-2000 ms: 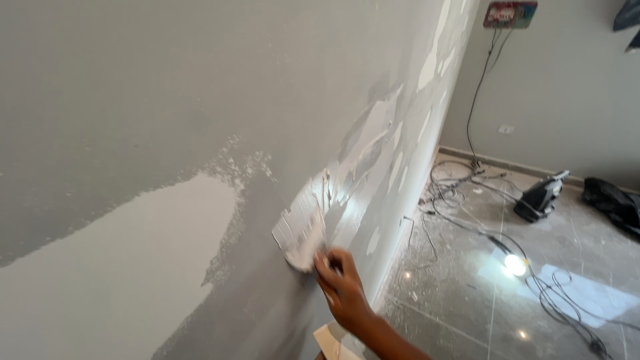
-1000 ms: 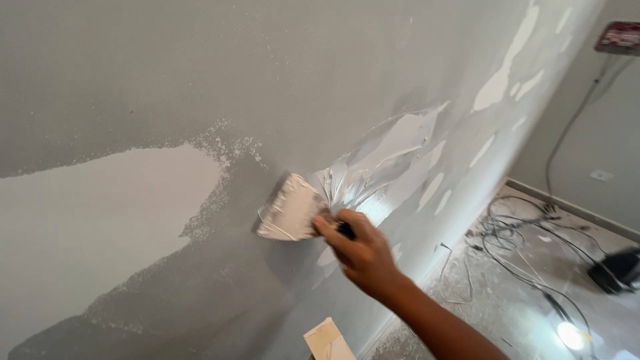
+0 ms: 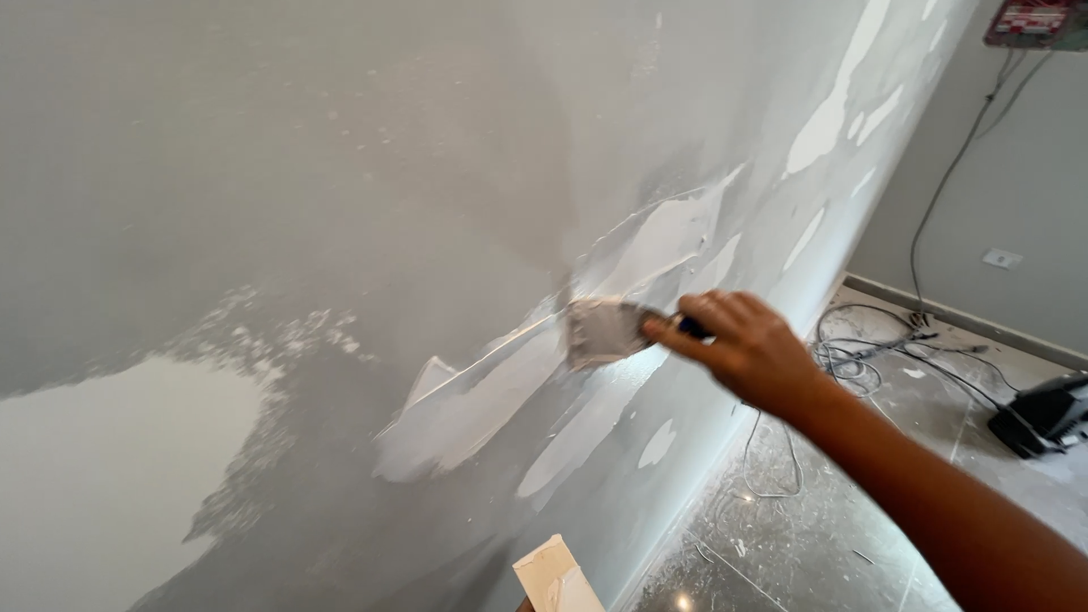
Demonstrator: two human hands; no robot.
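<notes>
My right hand [image 3: 748, 348] is closed around the handle of a putty knife [image 3: 608, 333], whose blade, coated in pale filler, lies against the grey wall [image 3: 408, 195]. Fresh streaks of wet filler [image 3: 476, 408] run diagonally down to the left of the blade, and more spread above it to the right. At the bottom edge a cream-coloured board or wide blade [image 3: 557, 578] carries some filler. Only a small bit of my left hand [image 3: 525, 605] shows at its lower left side, the rest being out of view.
A large light patch [image 3: 110, 476] covers the wall's lower left. Cables [image 3: 858, 348] lie tangled on the dusty tiled floor [image 3: 765, 544], beside a black device [image 3: 1041, 416]. An open electrical box [image 3: 1033, 21] with hanging wires and a socket [image 3: 1003, 258] are on the far wall.
A new band of filler now lies on the wall left of the putty knife, where bare grey showed one second ago. The blade, earlier loaded and left of the streaks, is now at their middle.
</notes>
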